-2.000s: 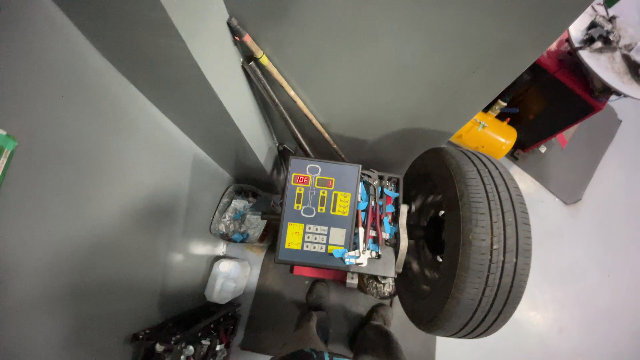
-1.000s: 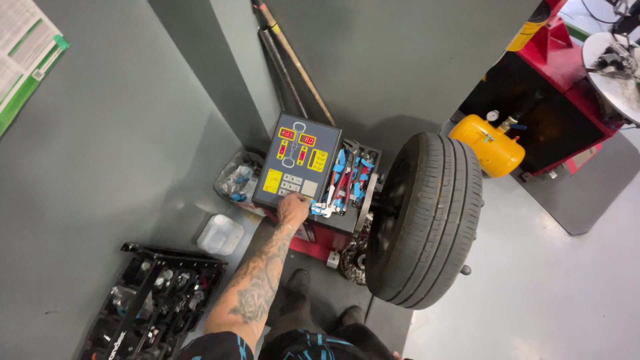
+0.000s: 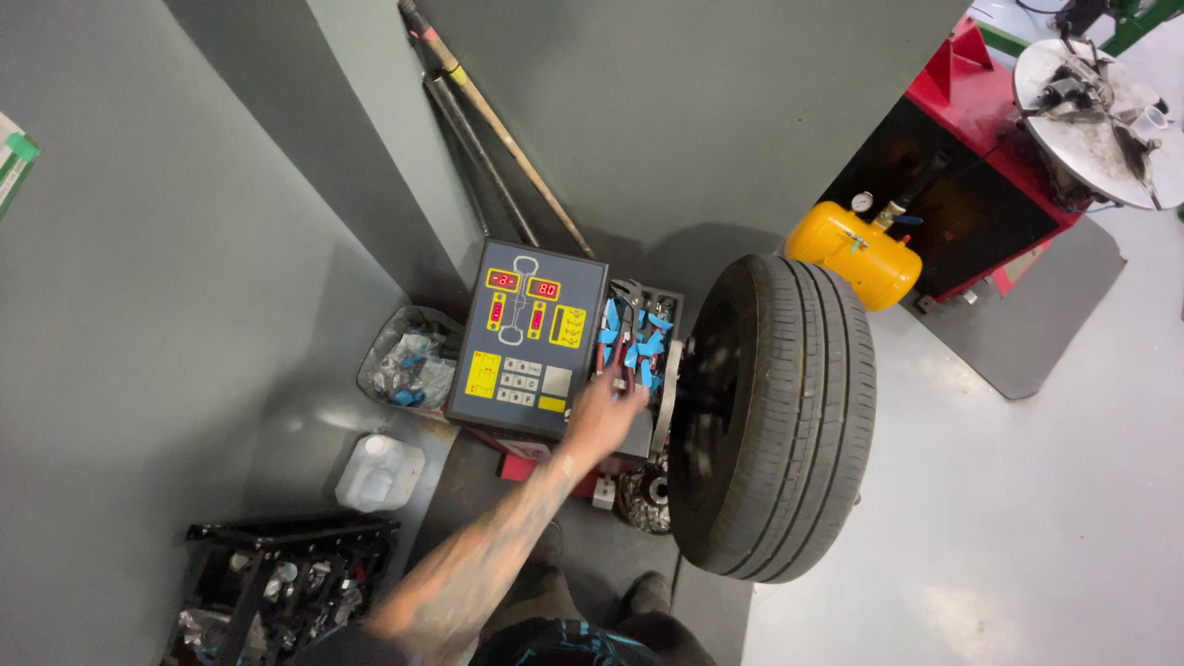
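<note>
My left hand (image 3: 606,416) reaches from the lower left over the front of the tool tray (image 3: 681,310) on the wheel balancer. Its fingers are at the handles of wheel-weight pliers (image 3: 627,319); blur hides whether they grip them. Blue-backed adhesive weights (image 3: 650,344) lie around the pliers. Just left of the hand is the balancer's control panel (image 3: 532,338), with lit red displays and a keypad. A tyre on a wheel (image 3: 800,416) is mounted on the balancer's right side; its inner rim looks blurred. My right hand is out of view.
A bin of scraps (image 3: 407,361) and a translucent plastic jug (image 3: 381,472) stand left of the balancer. A black rack of parts (image 3: 277,592) is lower left. Long bars (image 3: 499,129) lean on the wall. A yellow air tank (image 3: 853,254) and a red tyre changer (image 3: 994,129) stand upper right.
My left hand, absent at first, was at the panel's lower edge one second ago and has moved right to the tool tray. The panel's displays have changed.
</note>
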